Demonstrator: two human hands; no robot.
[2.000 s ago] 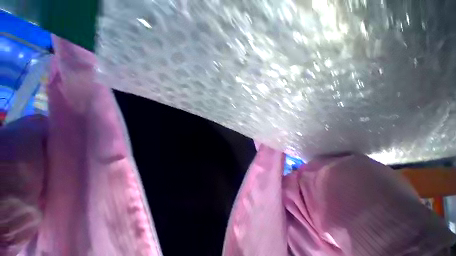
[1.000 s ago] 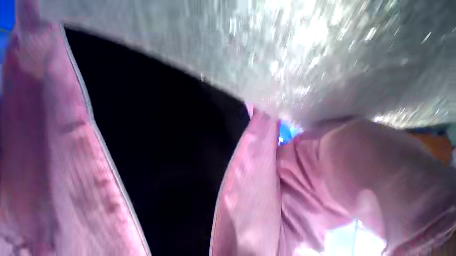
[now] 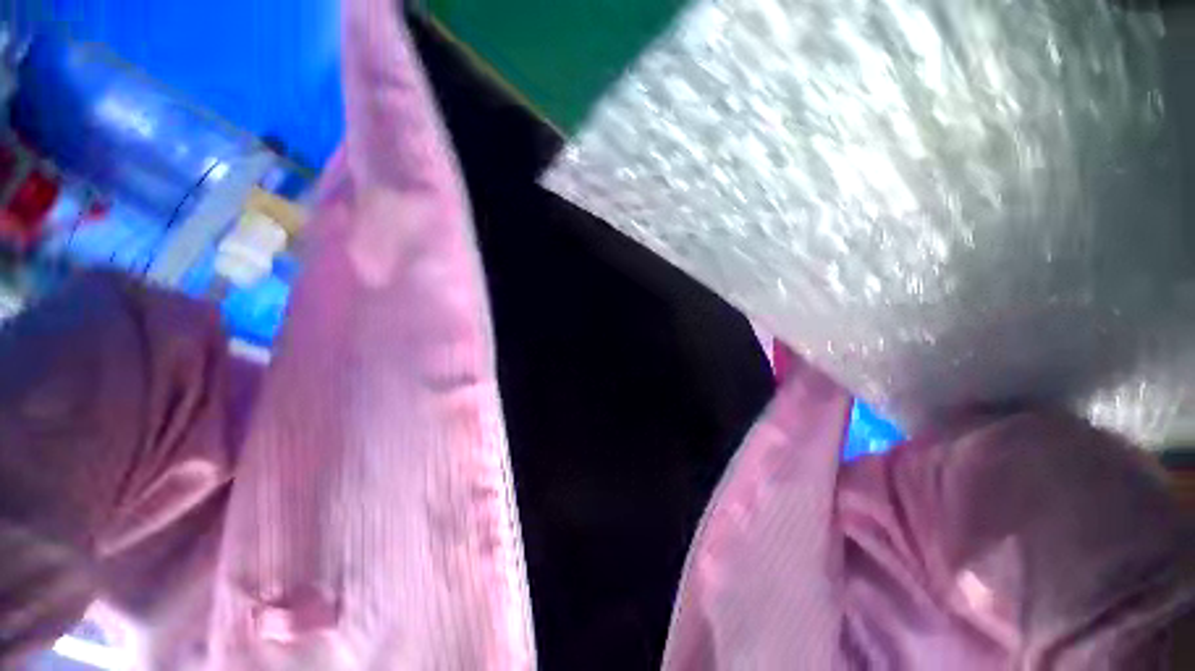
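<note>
A silvery bubble-wrap mat (image 3: 839,171) lies in front of me at the upper right. It is blurred, and its near edge runs down from left to right against my dark clothing. Neither of my hands is in the picture. Only my pink sleeves show, at the lower left and lower right. No part or tool can be made out on the mat.
A green bench surface (image 3: 564,53) shows beyond the mat's left corner. Blue floor (image 3: 262,59) and blurred blue, white and red things are at the upper left. My open pink smock (image 3: 367,433) hangs in front of the bench.
The view has swung, so the mat sits further right and its left corner shows again. More green bench and blue floor show at the upper left. The orange thing at the right edge is gone from view.
</note>
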